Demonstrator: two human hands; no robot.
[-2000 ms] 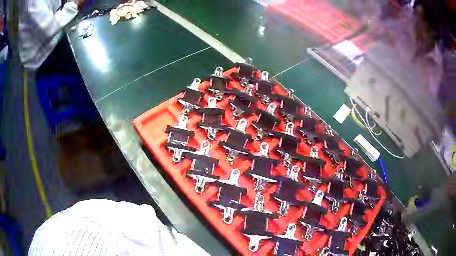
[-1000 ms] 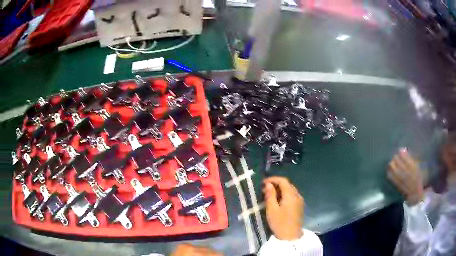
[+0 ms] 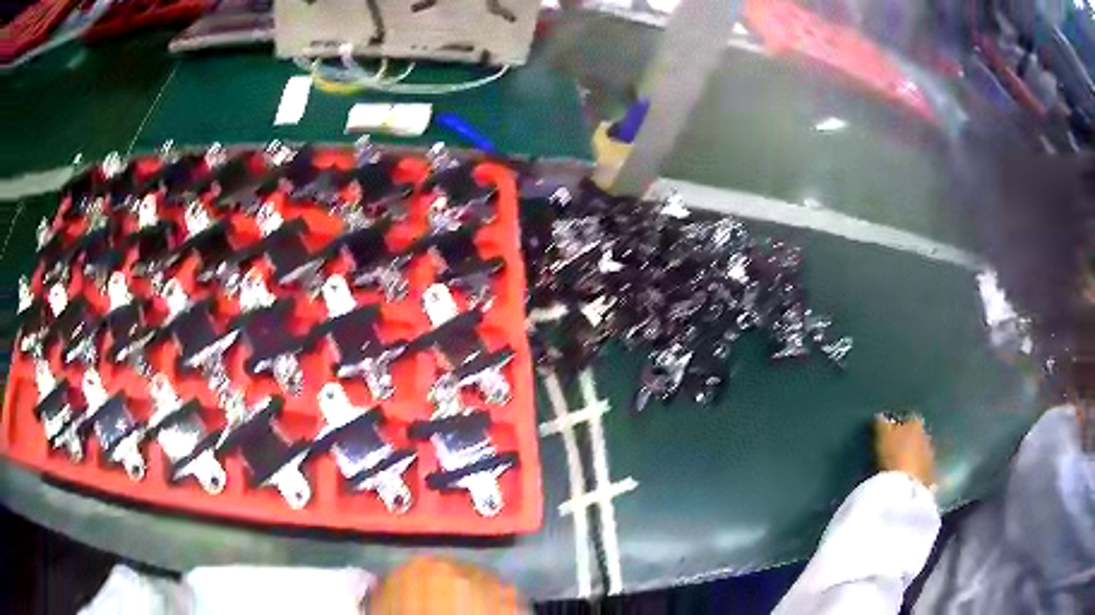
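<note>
A large orange-red pocket tray (image 3: pixel 524 445) lies on the bench at the left, with rows of black units (image 3: pixel 462 447) clamped by silver-handled clips. A loose pile of black and silver clips (image 3: pixel 708 282) lies right of the tray. My left hand (image 3: pixel 447 589) is at the bottom edge, below the tray, cut off by the frame; its fingers are not clear. My right hand (image 3: pixel 907 452) is over the bench at the right, away from the clips. It is blurred, with a small dark spot at the fingertips; whether it holds anything is unclear.
Pale tape marks (image 3: pixel 576 421) lie between tray and right hand. Behind the tray are white slips (image 3: pixel 390 118), a blue pen (image 3: pixel 466 131) and white equipment (image 3: pixel 408 30) with cables. A grey upright bar (image 3: pixel 678 96) stands behind the clips. Another person's sleeve (image 3: pixel 1021 517) is at the far right.
The view has swung from the tray's far side towards the clip pile. Since one second ago, my right hand has moved right, away from the tape marks. My left hand remains low.
</note>
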